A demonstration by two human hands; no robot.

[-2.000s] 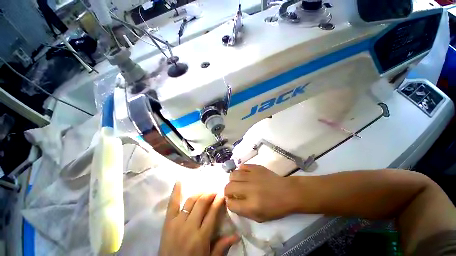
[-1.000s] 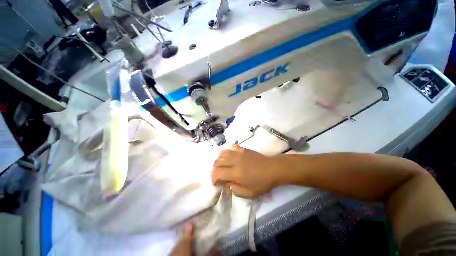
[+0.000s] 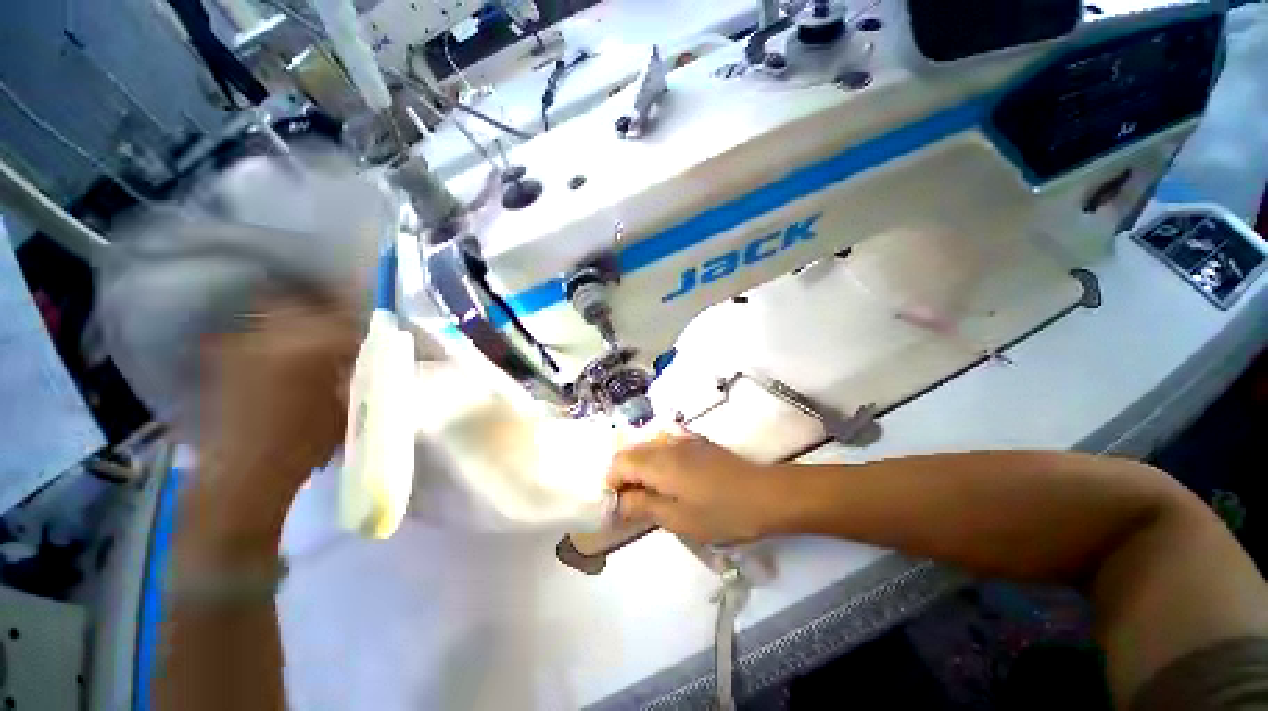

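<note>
The light beige garment piece [image 3: 237,264] is lifted and blurred at the left, with a part stretching to the brightly lit needle area. My left hand [image 3: 278,382] is blurred at its lower side, partly behind the yellowish-white long object [image 3: 378,431]; its fingers cannot be made out. My right hand [image 3: 681,486] is just below the presser foot area [image 3: 633,406], fingertips closed on the cloth edge. A narrow pale fabric strip [image 3: 725,632] hangs below my right hand over the table's front edge. The needle is lost in glare.
The white sewing machine head [image 3: 779,181] with a blue stripe spans the view. A metal seam guide [image 3: 821,410] lies on the bed right of my right hand. The printed ruler edge [image 3: 821,632] runs along the front. A control panel [image 3: 1112,97] is at upper right.
My left hand has come up from the bottom edge to the left, and the garment has risen with it, baring the table and part of the bed outline. My right hand has stayed near the needle.
</note>
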